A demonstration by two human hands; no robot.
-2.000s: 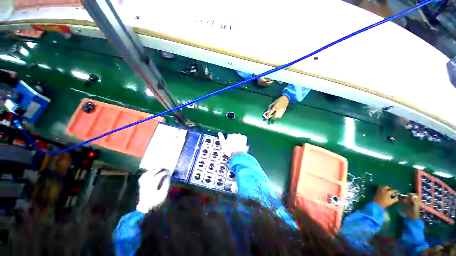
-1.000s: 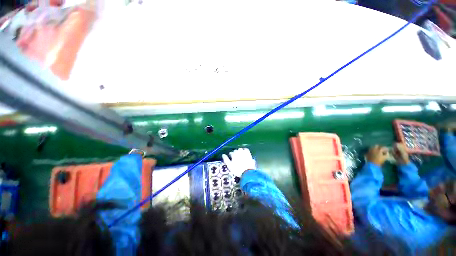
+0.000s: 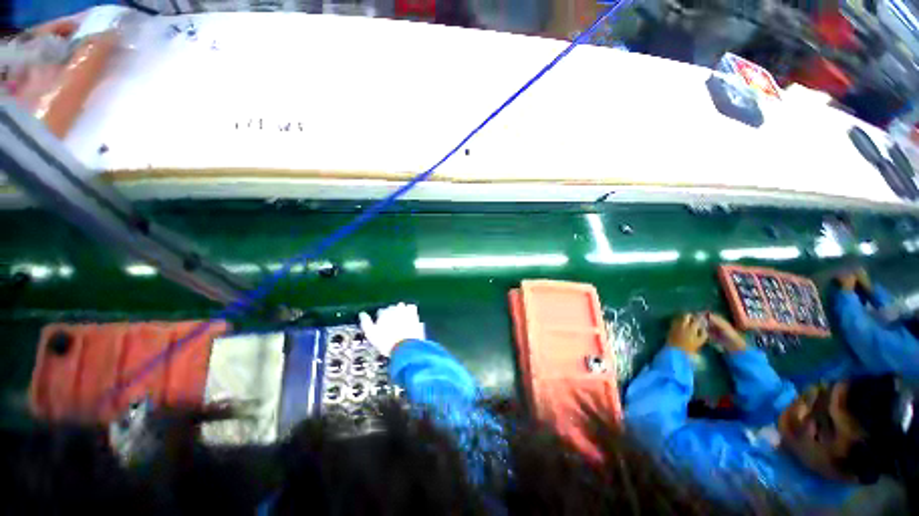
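Rows of round metal cases (image 3: 348,365) sit on the right flat top of a blue plate unit (image 3: 303,373). The pale left top (image 3: 244,375) shows no cases. My right hand (image 3: 394,328), in a white glove, lies over the upper right corner of the filled top, thumb spread from the fingers; no part shows in it. It hides some of the plate there. A blurred pale shape (image 3: 131,428) at the lower left may be my left glove, but dark hair covers the area and I cannot tell what it holds.
An orange tray (image 3: 136,363) with a dark round part (image 3: 59,343) lies left. Stacked orange trays (image 3: 562,333) lie right. Beyond, a person's hands (image 3: 695,331) work near a filled tray (image 3: 774,300). A grey post (image 3: 121,217) and blue hose (image 3: 403,188) cross the view.
The view has shifted, so the plate and trays appear further left. My left sleeve, earlier over the left tray, has withdrawn toward the bottom edge. My right hand stays at the plate's corner.
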